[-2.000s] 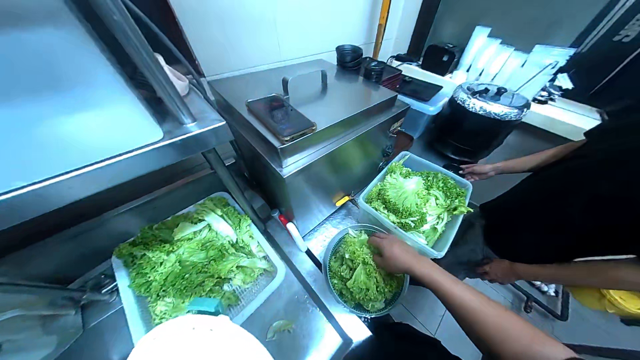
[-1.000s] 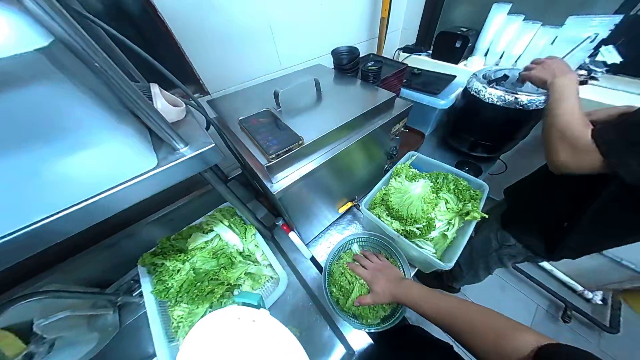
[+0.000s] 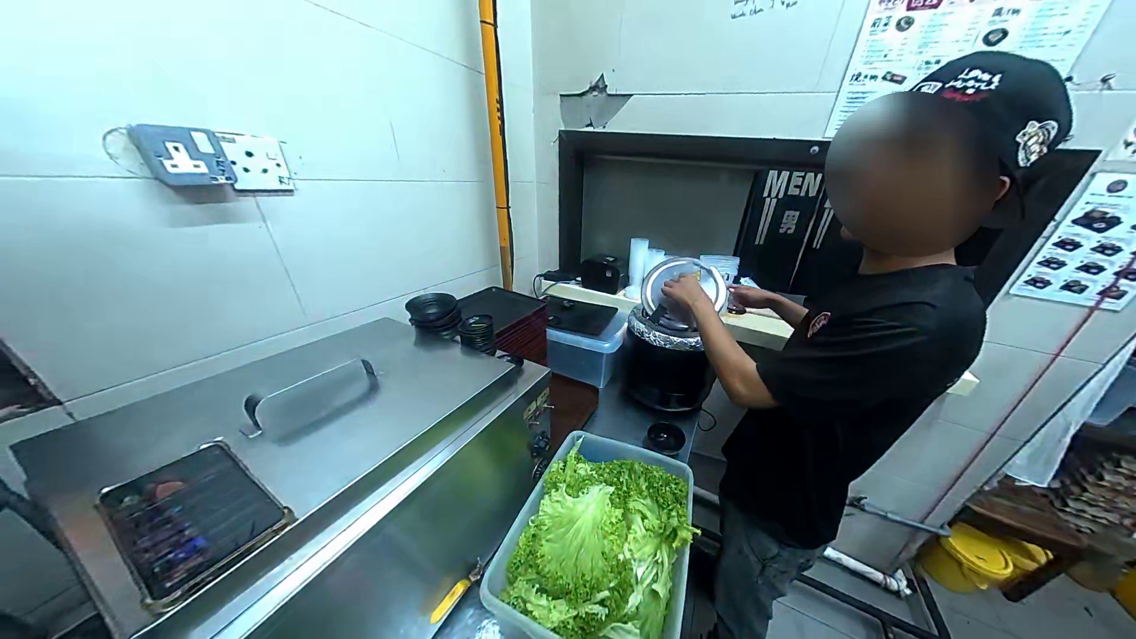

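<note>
Neither my left hand nor my right hand shows in the head view. Closest to me, at the bottom centre, a pale plastic tub (image 3: 690,532) is heaped with green leaf lettuce (image 3: 586,541). A yellow-handled tool (image 3: 451,601) lies just left of the tub. On the left, a smartphone (image 3: 193,524) rests on the steel lid (image 3: 355,417) of a large appliance, in front of its bar handle (image 3: 311,390). The spinner-like bowl of lettuce and the perforated tray are out of view.
A co-worker in a black cap and T-shirt (image 3: 879,390) stands at the right, holding a round lid (image 3: 683,282) over a black pot (image 3: 667,377) with a foil-covered rim. Black bowls (image 3: 433,312), stacked trays (image 3: 515,328) and a lidded plastic box (image 3: 581,351) stand along the back.
The view has swung up, and my hand, earlier on the lettuce in the round bowl, is out of frame. The co-worker's hands, earlier at the pot, now hold its lid raised.
</note>
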